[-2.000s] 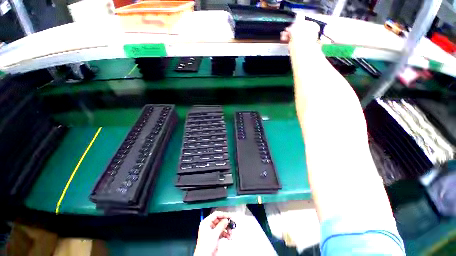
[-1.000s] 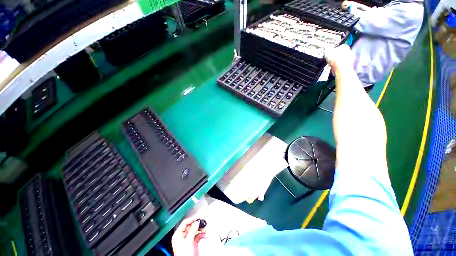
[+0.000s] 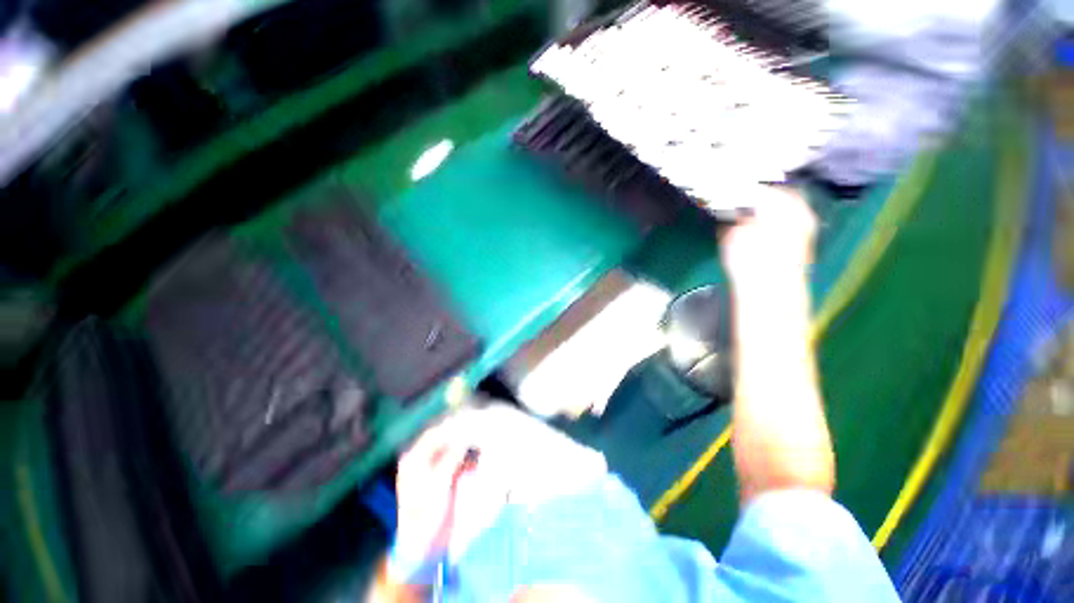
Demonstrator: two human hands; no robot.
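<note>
The view is strongly blurred. My right hand [image 3: 771, 230] reaches out to the upper right and holds the near corner of a black tray covered with white parts [image 3: 707, 106]. A pocketed black tray [image 3: 589, 153] shows partly beneath it. My left hand [image 3: 430, 477] is low in front of my body, with a small black housing [image 3: 470, 458] at its fingertips. A long black pocketed tray [image 3: 383, 295] lies on the green bench, left of the tray with white parts.
More black trays [image 3: 242, 365] lie at the left of the bench [image 3: 506, 247]. A pale sheet [image 3: 601, 353] is below the bench edge, beside a round black stool [image 3: 701, 336]. Another person's pale sleeve [image 3: 901, 112] is at the upper right.
The view first swung right. My right hand left the upper shelf for the tray with white parts, which now looks larger and nearer. My left hand stays low with the housing.
</note>
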